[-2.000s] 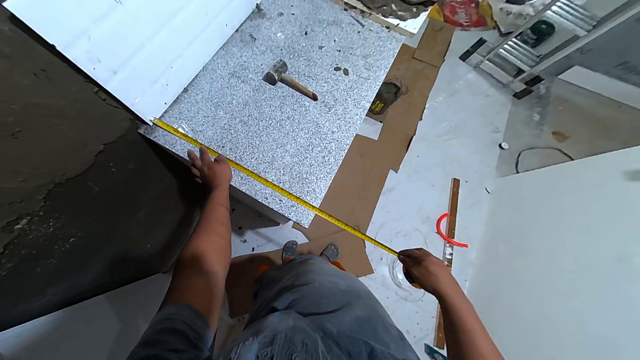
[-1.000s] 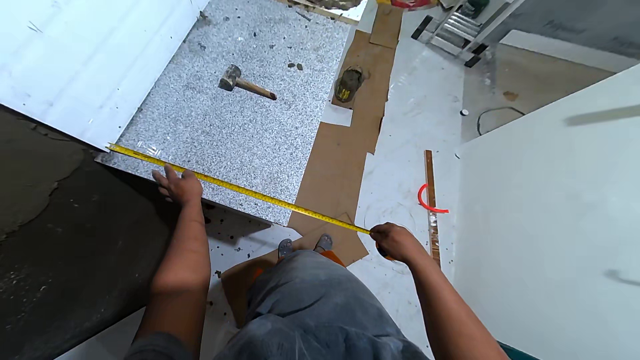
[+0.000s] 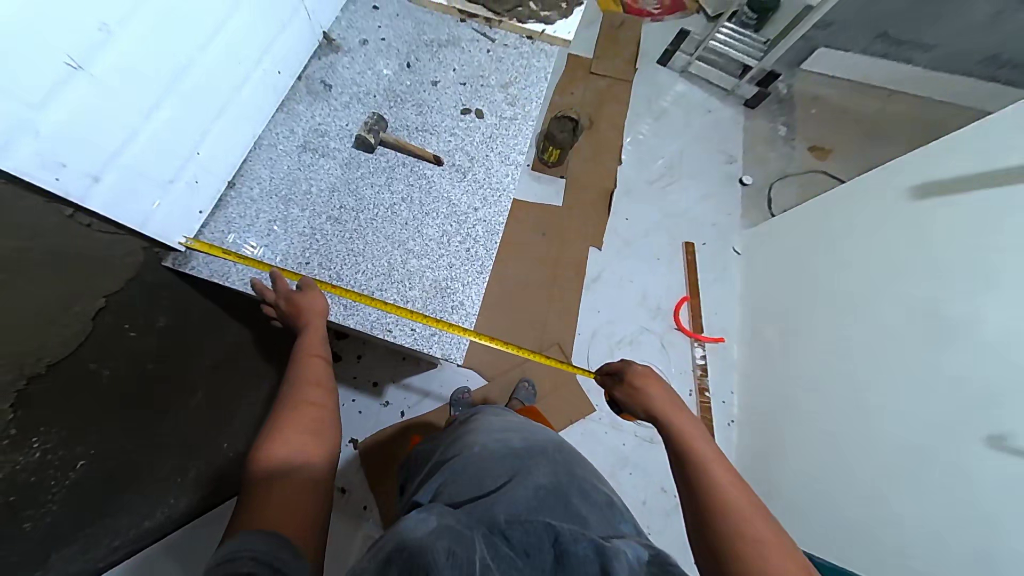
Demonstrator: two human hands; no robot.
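A yellow tape measure blade [image 3: 400, 311] runs across the near edge of a speckled grey granite slab [image 3: 376, 216], from the corner by the white panel [image 3: 144, 104] out past the slab's right side. My left hand [image 3: 294, 302] rests at the slab's edge against the blade, fingers spread; whether it grips the blade cannot be told. In my right hand [image 3: 634, 390] is the tape measure's case, mostly hidden by the fingers, held over the floor right of the slab. A mallet with a wooden handle [image 3: 412, 150] lies on the slab beyond the blade.
Brown cardboard [image 3: 544, 256] covers floor right of the slab, with a dark shoe [image 3: 559, 139] on it. Farther right lie a long wooden strip [image 3: 693, 280] and a red curved piece [image 3: 682, 320]. An aluminium ladder [image 3: 728, 54] stands at the back. A white wall [image 3: 880, 320] bounds the right.
The view has shifted somewhat between frames. Both hands keep their places along the stretched tape; nothing else has plainly changed.
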